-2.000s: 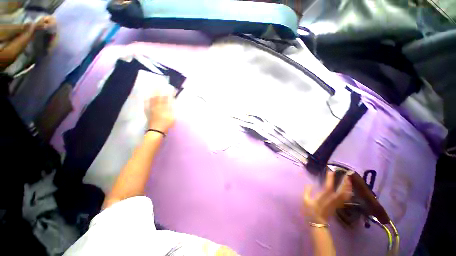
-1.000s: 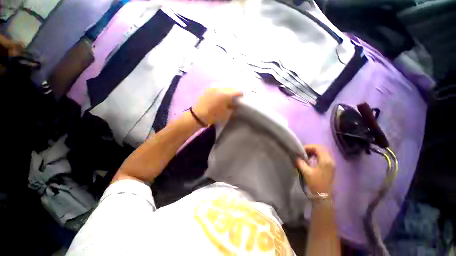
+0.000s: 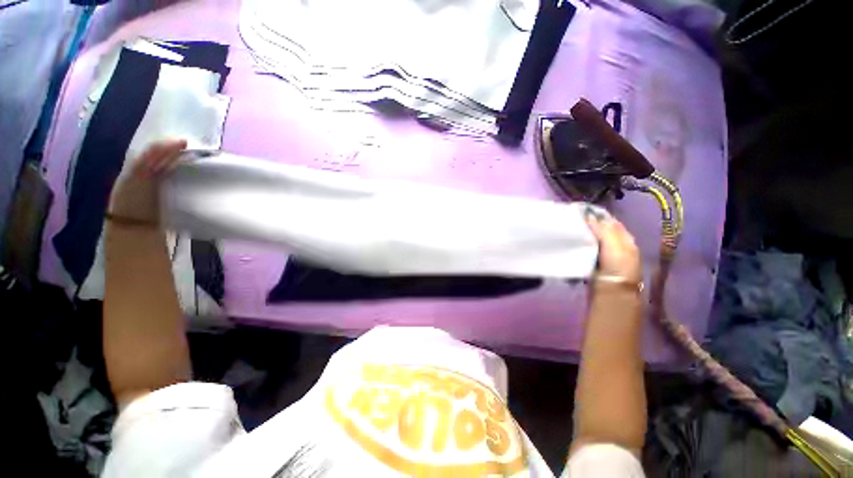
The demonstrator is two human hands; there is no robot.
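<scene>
A pale grey-white cloth panel (image 3: 383,219) is stretched sideways between my two hands, low over the purple table cover (image 3: 393,327). My left hand (image 3: 150,182) grips its left end and my right hand (image 3: 613,247) grips its right end. A dark navy strip (image 3: 402,285) shows beneath its near edge; whether it is joined to the panel I cannot tell. The steam iron (image 3: 585,154) rests on the cover just beyond my right hand, and no hand touches it.
A layered stack of pale panels with navy edges (image 3: 402,47) lies at the far side. Navy and pale pieces (image 3: 112,140) lie at the left, partly behind my left arm. A wrapped hose (image 3: 715,369) trails from the iron to the lower right. Crumpled grey-blue cloth (image 3: 786,327) lies beside the table.
The cloth held near my body is now spread wide over the table. My left hand has moved left and my right hand slightly up. The view has shifted, and the iron appears farther left and higher.
</scene>
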